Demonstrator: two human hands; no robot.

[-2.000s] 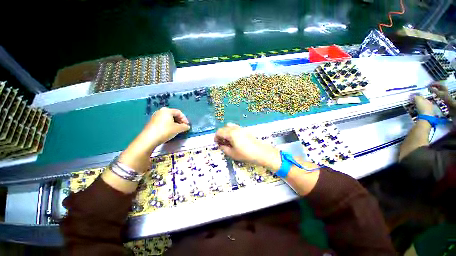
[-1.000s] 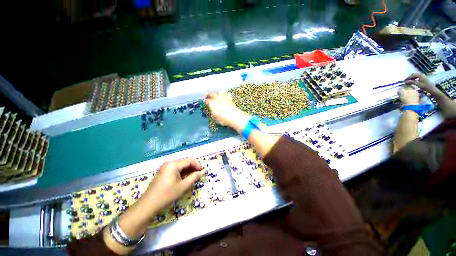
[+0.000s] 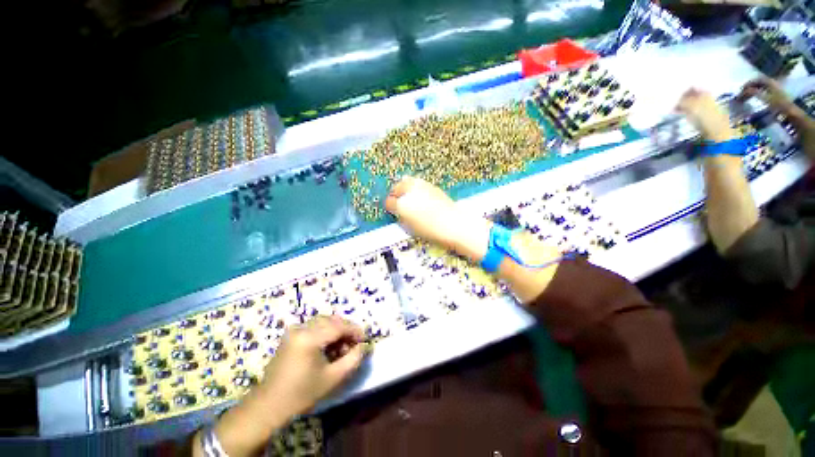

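Observation:
My left hand [image 3: 313, 364] is over the near edge of the circuit board panels [image 3: 192, 361], fingers curled with thumb and fingertips close together; whether it holds a part cannot be told. My right hand [image 3: 424, 211], with a blue strap at the wrist, is above the far rail, at the near edge of the heap of gold ring parts [image 3: 456, 143]. Its fingertips are pinched and hide anything between them. Small black components [image 3: 253, 195] lie scattered left of the heap, by a clear plastic sheet [image 3: 299, 234] on the green mat [image 3: 147, 263].
Stacked boards stand at far left [image 3: 37, 272] and right of the heap [image 3: 585, 98]. A tray of brownish parts [image 3: 213, 150] sits on the upper left ledge. A red bin [image 3: 556, 57] is behind. Another person's hands and blue strap [image 3: 728, 145] are at right. Metal rails [image 3: 666, 220] run along the line.
My right hand has moved back from the heap's left end toward the near rail. My left hand has moved down to the panels' near edge. The coworker's hand has lifted. The view has shifted somewhat.

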